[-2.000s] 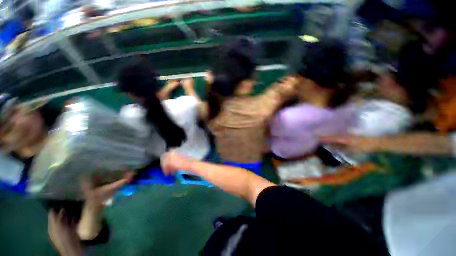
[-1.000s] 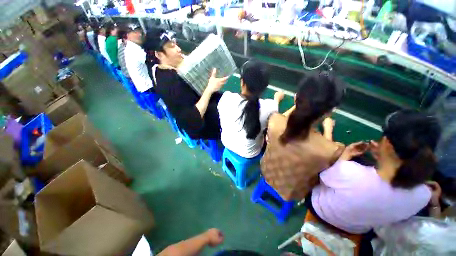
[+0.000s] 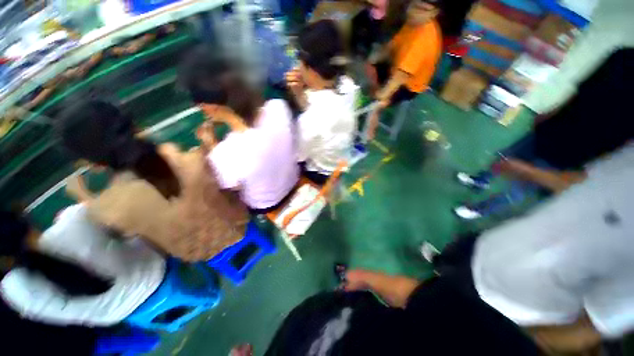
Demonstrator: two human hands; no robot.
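My right hand (image 3: 358, 279) is low in the centre, blurred, on a bent bare forearm from a black sleeve. A small dark spot is beside it; I cannot tell whether it holds anything. A small skin-coloured bit at the bottom edge, probably my left hand (image 3: 241, 350), is almost wholly cut off. Nearest in front are a bright blue stool (image 3: 182, 295), a darker blue stool (image 3: 243, 254) and an orange chair (image 3: 283, 217) with a white bundle (image 3: 306, 214) on it.
Seated people line the green conveyor (image 3: 156, 87) at left. A person in orange (image 3: 419, 52) is at the back. A person in a white top (image 3: 556, 243) stands close at right. Cartons (image 3: 464, 87) are stacked at the back right.
The view has swung right: the open cartons and the person holding a clear tray are out of frame. The orange-clad person and back cartons now show, and my right forearm shows low in the centre.
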